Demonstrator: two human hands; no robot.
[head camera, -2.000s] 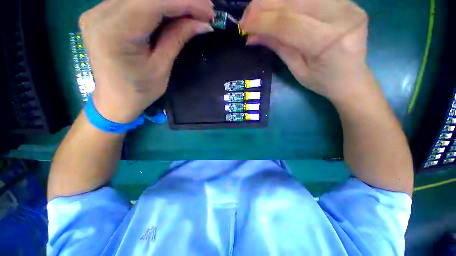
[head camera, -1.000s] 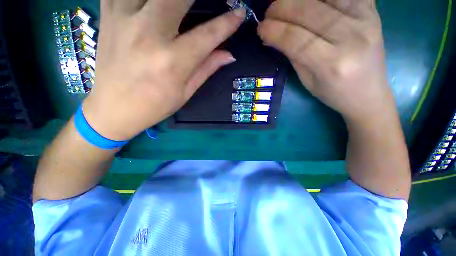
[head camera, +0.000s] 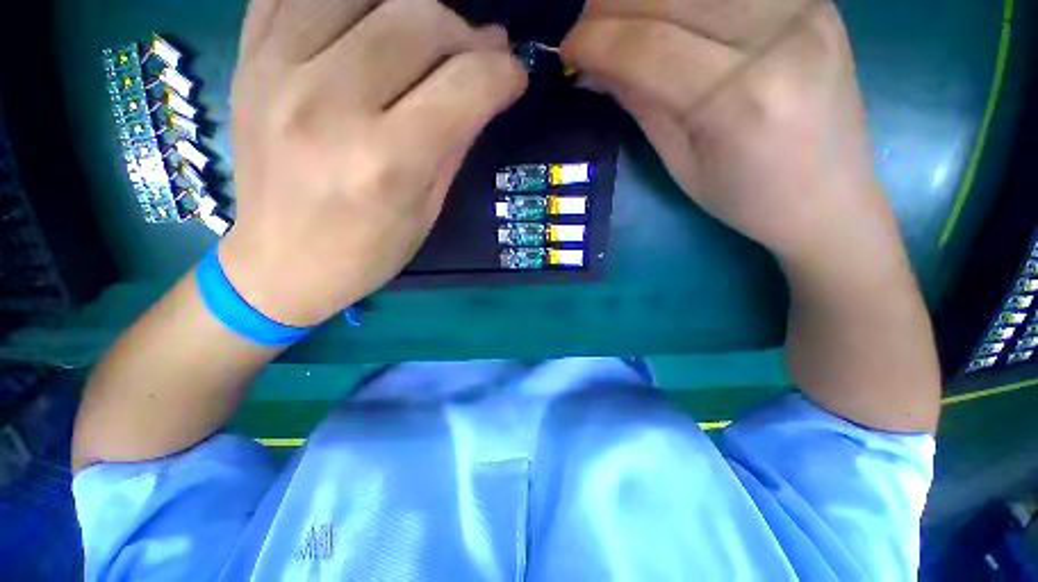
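My left hand (head camera: 353, 148) pinches a small green circuit board (head camera: 525, 53) over the upper part of the black tray (head camera: 495, 277). My right hand (head camera: 728, 114) pinches the battery cell (head camera: 570, 68) wired to it; only a yellow bit shows between the fingertips. A pale lead wire (head camera: 548, 48) spans the short gap between the hands. In the tray's right column lie several boards with cells (head camera: 543, 207), stacked in rows near the front edge. My left hand hides much of the tray's left side.
A board panel (head camera: 139, 136) with cells hanging off its right side lies on the green mat (head camera: 706, 307), left of my left hand. A filled tray (head camera: 1011, 313) is at the far right edge. A dark tray (head camera: 29, 227) is at the far left. A blue strap (head camera: 236, 305) circles my left wrist.
Since one second ago, my left hand has drawn back from reaching across the board, and its fingers now close at the board's left end. The board sits slightly lower in view.
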